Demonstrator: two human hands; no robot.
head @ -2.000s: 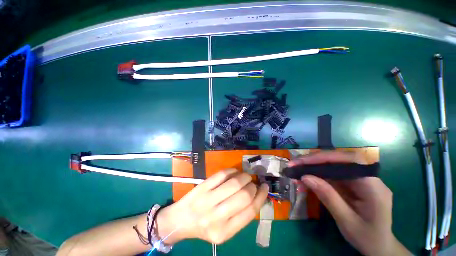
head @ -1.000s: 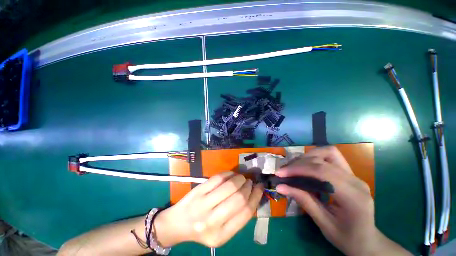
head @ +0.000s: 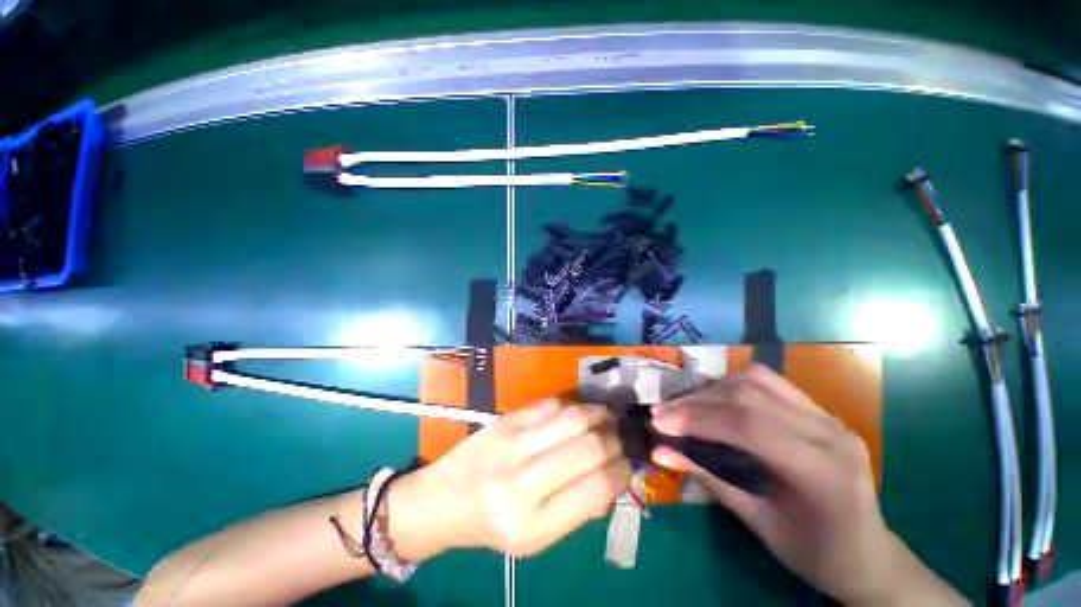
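Observation:
My right hand [head: 782, 474] grips a thick black pen-like tool [head: 711, 460], its tip at the small dark fixture [head: 637, 434] on the orange board [head: 830, 385]. My left hand [head: 533, 474] pinches the wire end of a white cable [head: 356, 396] at the fixture's left side. The fingertips hide the wire end and most of the fixture. Thin coloured wires [head: 641, 484] show just below the fingers. The cable runs left to a red-black plug [head: 203, 365]. The plug's other white leg ends on the board's left part, by black tape [head: 480, 320].
Loose black connector parts [head: 599, 273] lie piled behind the board. Another cable assembly [head: 451, 155] lies beyond at the back left. Two white harnesses [head: 993, 356] lie at the right. A blue bin [head: 83, 196] with black parts stands at far left.
The black tool has tilted, its rear end now lower and nearer me, and my right hand has closed in toward the left one. The view has shifted slightly.

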